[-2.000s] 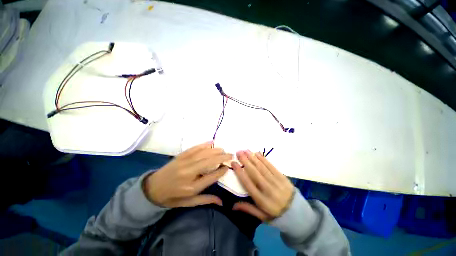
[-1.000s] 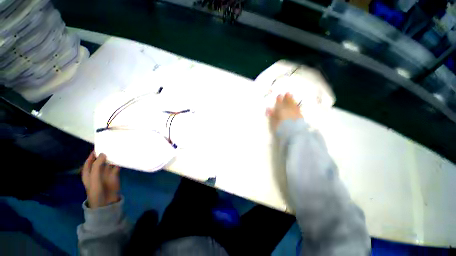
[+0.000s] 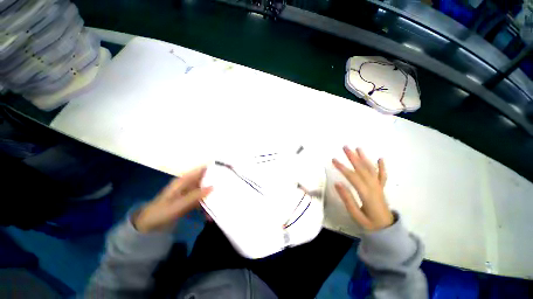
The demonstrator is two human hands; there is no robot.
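Note:
A white octagonal panel (image 3: 251, 216) lies in front of me, its near part past the bench's front edge. Thin red-and-black wire harness pieces (image 3: 299, 211) with small dark plugs lie on it, blurred. My left hand (image 3: 175, 200) is at the panel's left edge, fingers on or beside the rim; its thumb side meets the edge. My right hand (image 3: 365, 187) is open with fingers spread, right of the panel and apart from it, holding nothing.
A second white panel (image 3: 383, 87) with a wire loop lies on the dark green belt (image 3: 234, 44) at the back right. Stacked panels (image 3: 49, 58) stand at the far left. The white bench (image 3: 175, 105) curves across the view. Metal rails run beyond the belt.
The panel at left has moved right, in front of me, with my left hand at its edge. The other panel has moved from under my right hand onto the belt. My right hand has come back.

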